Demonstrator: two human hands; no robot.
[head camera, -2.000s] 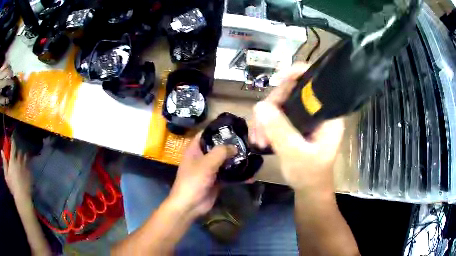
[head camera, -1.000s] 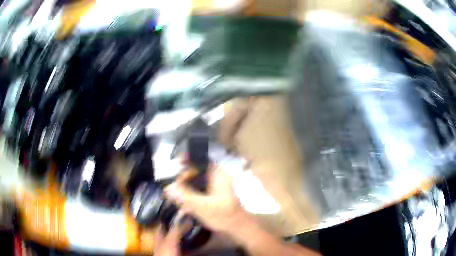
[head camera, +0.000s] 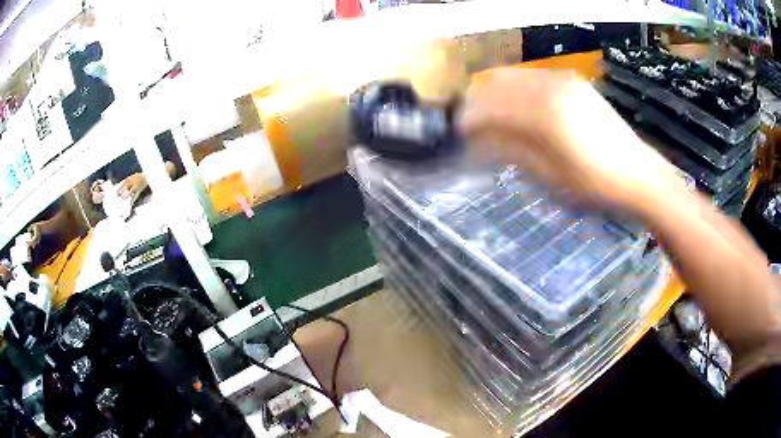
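Observation:
My right hand (head camera: 531, 115), partly blurred and washed out by light, holds a black camera housing (head camera: 398, 120) with a shiny board in it. The housing is just above the far left corner of a tall stack of clear plastic trays (head camera: 548, 257). Whether it touches the top tray cannot be told. My left hand is not in view.
A pile of black camera units (head camera: 94, 351) is at lower left. Beside it stand the screw feeder (head camera: 265, 364), its black cord and a white paper strip (head camera: 385, 419). Trays of black units (head camera: 685, 94) are stacked at far right. Another person's hands (head camera: 124, 192) show at upper left.
The view has swung up and right. My right hand has let go of the screwdriver and now holds a housing over the tray stack. My left hand has left the picture.

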